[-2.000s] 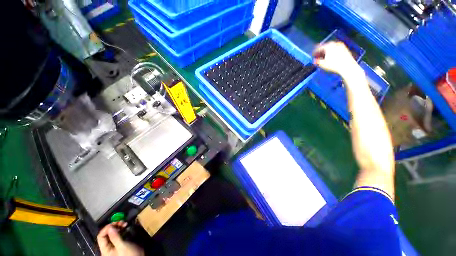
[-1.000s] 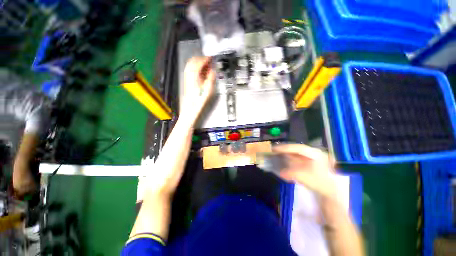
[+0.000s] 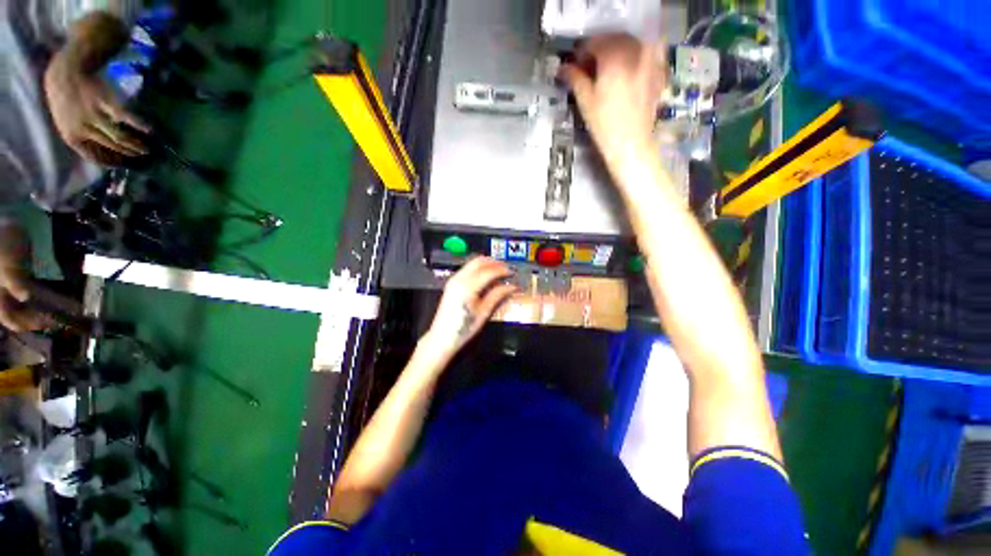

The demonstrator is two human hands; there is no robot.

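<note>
My right hand point(image 3: 617, 81) reaches over the fixture point(image 3: 552, 78) at the back of the silver-grey base plate point(image 3: 489, 163). Its fingers point down at the fixture, and whether they hold a part is hidden. My left hand point(image 3: 474, 300) is near the cardboard piece point(image 3: 587, 302), just below the button panel, with its fingers bent; I cannot tell if it holds anything. The slotted metal bar point(image 3: 559, 174) runs from the fixture toward me. The red stop knob point(image 3: 550, 254) and the left green button point(image 3: 455, 244) show on the panel.
Yellow-black bars point(image 3: 371, 122) flank the plate. Looped clear tubing point(image 3: 780, 65) is at the back right. A blue bin point(image 3: 862, 272) with a black parts tray point(image 3: 935, 261) is at the right. Another person's hands point(image 3: 92, 119) and corded pieces are at the left, beside a white strip point(image 3: 217, 278).
My left hand has left the fixture area and come back to the panel's front. My right hand has moved from the cardboard forward to the fixture. The view has shifted closer.
</note>
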